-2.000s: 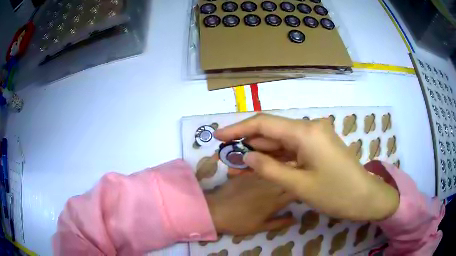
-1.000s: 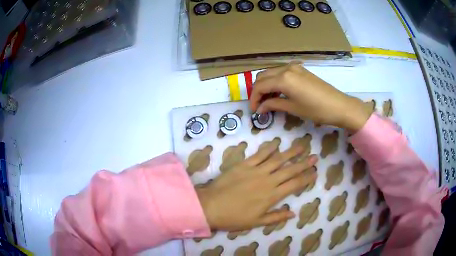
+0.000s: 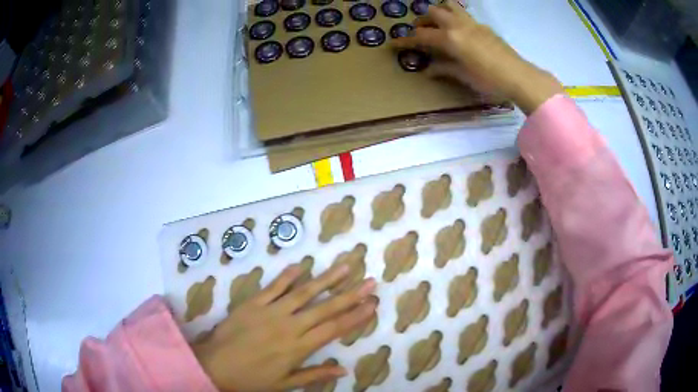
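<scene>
The white foam tray (image 3: 306,195) has rows of brown-based cutouts. Three speaker drivers (image 3: 237,240) sit in its top-row pockets at the left, pale ring and grey centre up. My left hand (image 3: 287,333) lies flat on the tray's lower left with fingers spread, holding nothing. My right hand (image 3: 467,53) is over the right part of the cardboard sheet (image 3: 329,96), its fingers apart at the edge of the dark discs. One disc (image 3: 413,60) lies just under its fingers, set apart from the rows; no lifted disc is visible, though the palm side is hidden.
A clear plastic tray (image 3: 243,122) surrounds the cardboard. Stacked see-through trays (image 3: 84,84) stand at the upper left. A second filled foam tray (image 3: 666,161) lies along the right edge. Yellow (image 3: 324,173) and red (image 3: 347,167) tape strips mark the table between cardboard and foam tray.
My right hand has moved from the third top-row pocket up to the cardboard, leaving a driver there. The top-row drivers went from one to three. The view has shifted; the foam tray sits lower left.
</scene>
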